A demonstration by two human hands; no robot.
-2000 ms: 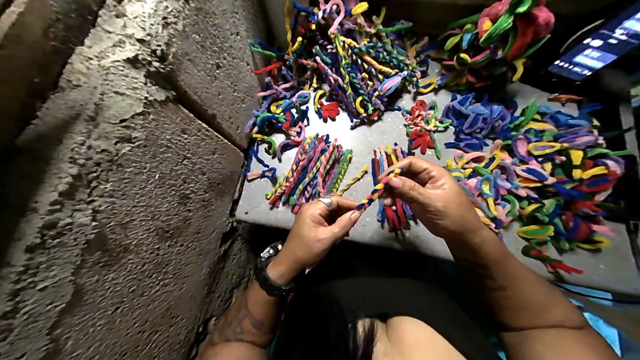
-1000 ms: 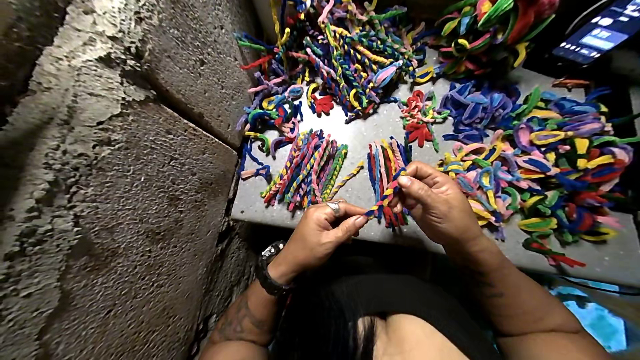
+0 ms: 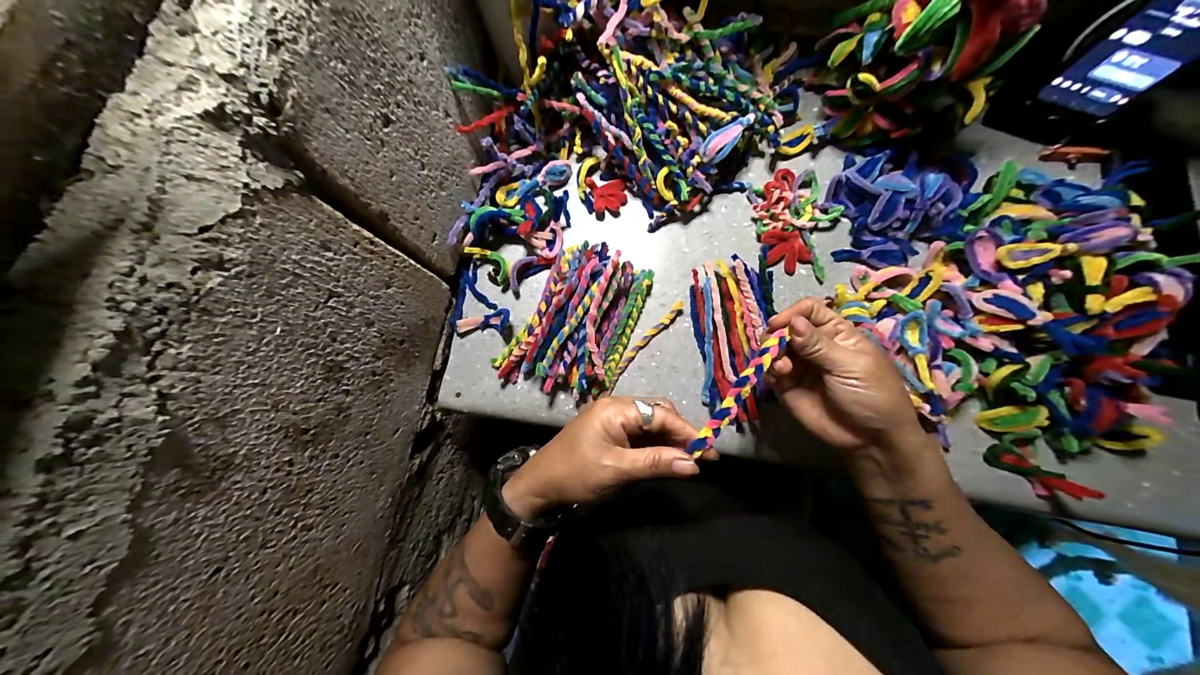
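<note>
A braided strip of yellow, blue and pink fuzzy cord (image 3: 742, 392) runs slantwise between my two hands, above the near edge of the grey speckled table (image 3: 600, 420). My left hand (image 3: 623, 448), with a ring, pinches its lower end between thumb and fingers. The upper end is gripped by my right hand (image 3: 834, 375). Just behind the strip lies a bundle of straight cords (image 3: 722, 323), partly hidden by it and my right hand. Further left is a row of finished-looking braids (image 3: 586, 319), with a single yellow braid (image 3: 647, 345) beside it.
A large heap of braids (image 3: 656, 103) lies at the back. Looped fuzzy pieces (image 3: 1050, 291) cover the right side, near a blue-purple pile (image 3: 900, 197). A lit phone (image 3: 1120, 66) stands at the back right. A rough block wall (image 3: 253, 431) borders the left.
The strip between my hands shows more of its length than one second ago, and my hands are further apart. Both hands stay on it.
</note>
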